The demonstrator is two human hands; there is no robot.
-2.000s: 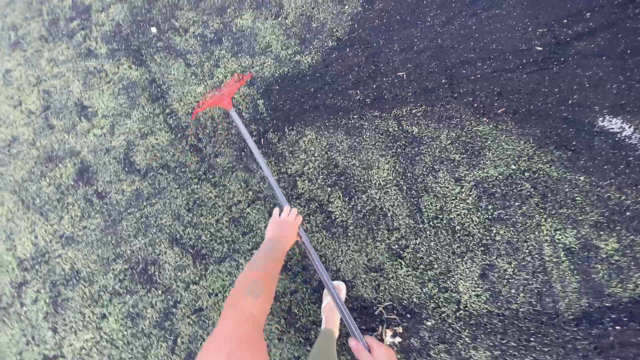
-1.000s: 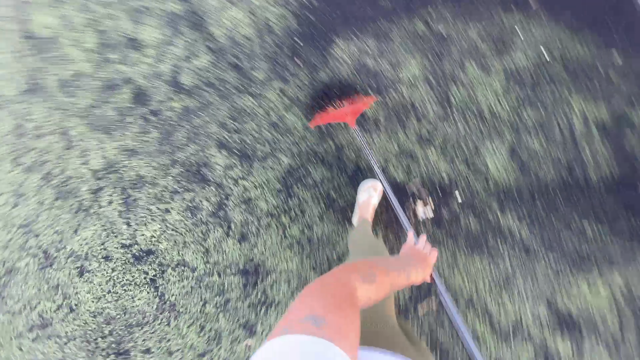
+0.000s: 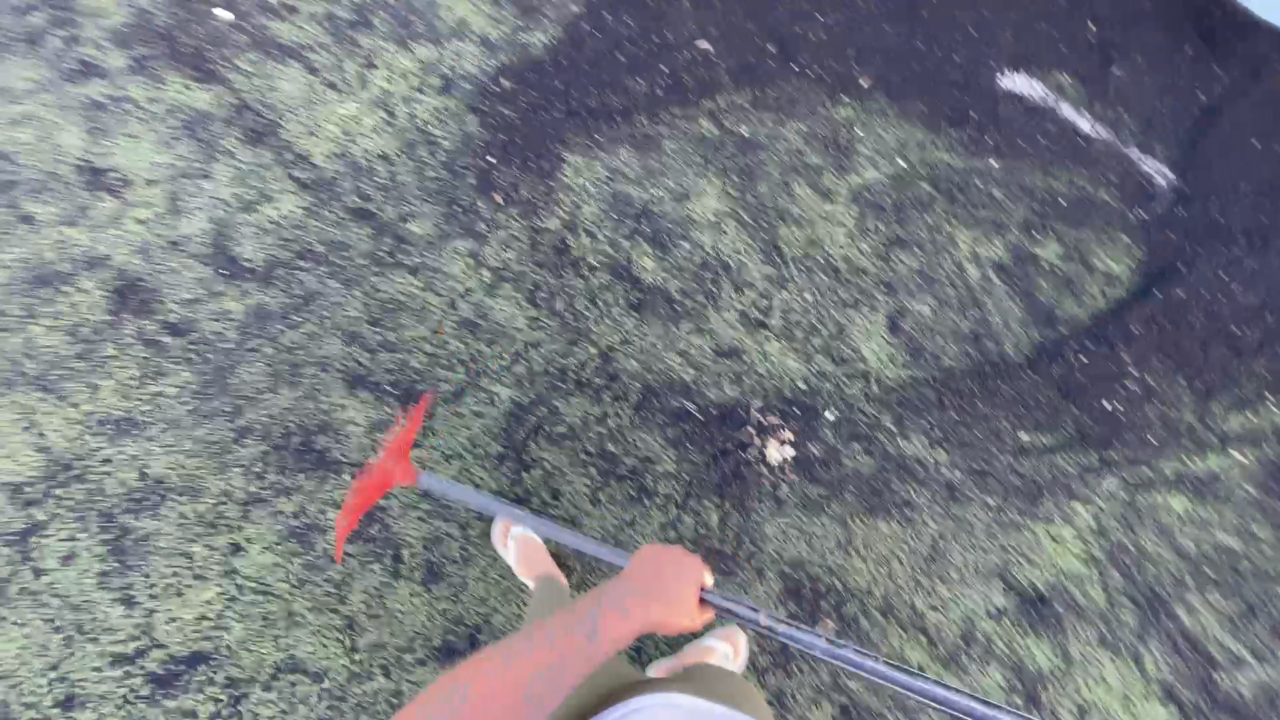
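A long-handled tool, a broom or a rake, lies slantwise across the lower middle of the head view, its red head at the left just above or on the ground. Its grey metal handle runs down to the bottom edge. My left hand is closed around the middle of this handle, with the forearm coming up from the bottom. My right hand is out of view, and so is the far end of the handle. Motion blur hides the fine shape of the tool's head.
Patchy green growth covers dark ground. My sandalled feet stand beneath the handle. A small heap of pale debris lies ahead of them, and a whitish streak marks the ground at upper right.
The tool's red head has swung to the left, nearer my feet, and the handle now slants flatter. My right hand, at the bottom edge two seconds ago, has left the view.
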